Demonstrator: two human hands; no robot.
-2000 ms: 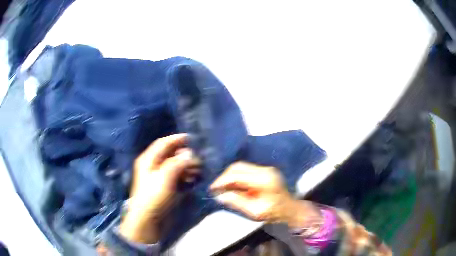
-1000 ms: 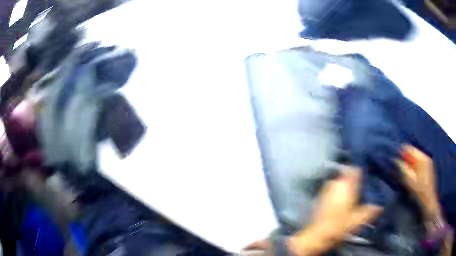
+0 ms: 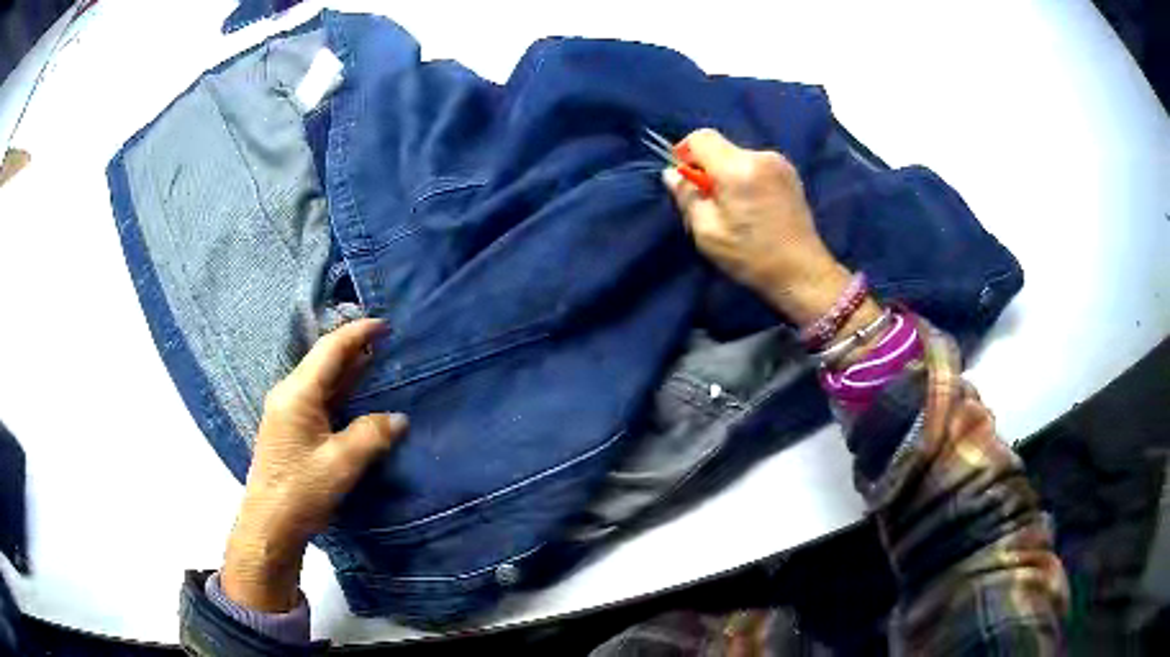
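Note:
The dark blue denim jacket point(image 3: 513, 385) lies spread in front of me, with its grey-blue wrong side showing at the left and lower middle. My left hand point(image 3: 302, 443) rests at the jacket's left part, thumb and fingers apart; its fingertips touch the denim near the opening edge. I cannot tell whether it pinches cloth. My right hand point(image 3: 751, 212) is closed around the orange-red handled thread snips point(image 3: 694, 168), over the upper middle of the jacket. The metal blades point up and left. A white label point(image 3: 320, 80) lies at the upper left, and a shank button point(image 3: 506, 574) near the bottom edge.
The white table point(image 3: 1078, 193) has a curved edge along the right and bottom. A dark blue piece point(image 3: 257, 13) shows at the top left, another dark piece point(image 3: 13, 501) at the left edge. Dark clutter lies below the table at the lower right.
The view has swung and is sharper. The jacket now lies across the middle with more dark blue face showing. My hands are farther apart, and the snips' blades now show in my right hand.

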